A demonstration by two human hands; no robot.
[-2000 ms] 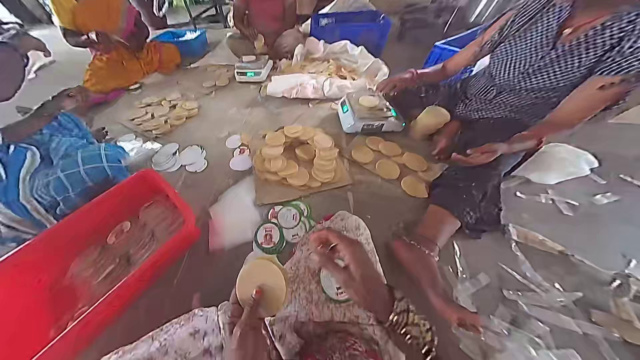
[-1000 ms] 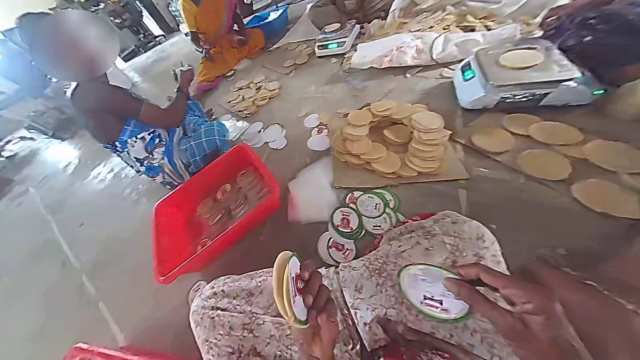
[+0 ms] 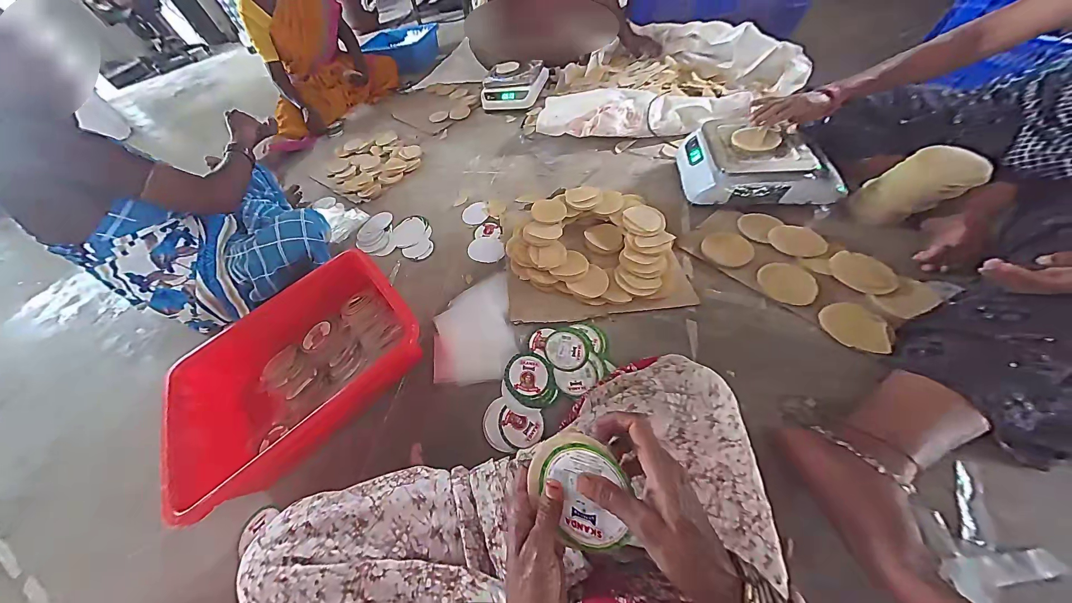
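Note:
Over my lap, a stack of thin round papads with a printed round label [image 3: 584, 494] on its face is gripped by my left hand [image 3: 536, 536] from the left and below. My right hand [image 3: 662, 502] holds the same stack from the right, its fingers on the label and the rim. Just past my knee lies a pile of round green-edged labels [image 3: 568, 350]. Beyond them, stacked papads [image 3: 641, 251] form a ring on a cardboard sheet [image 3: 603, 311].
A red plastic tub [image 3: 188, 419] with packed discs stands at the left. Loose papads [image 3: 787, 283] lie on cardboard at the right, below a digital scale [image 3: 754, 180] used by a co-worker. Other people sit around. Plastic scraps [image 3: 997, 565] lie at the lower right.
My right hand, which held a label apart from the stack a second ago, has come to the stack in my left hand. A co-worker's hand is now at the right scale. The view has shifted.

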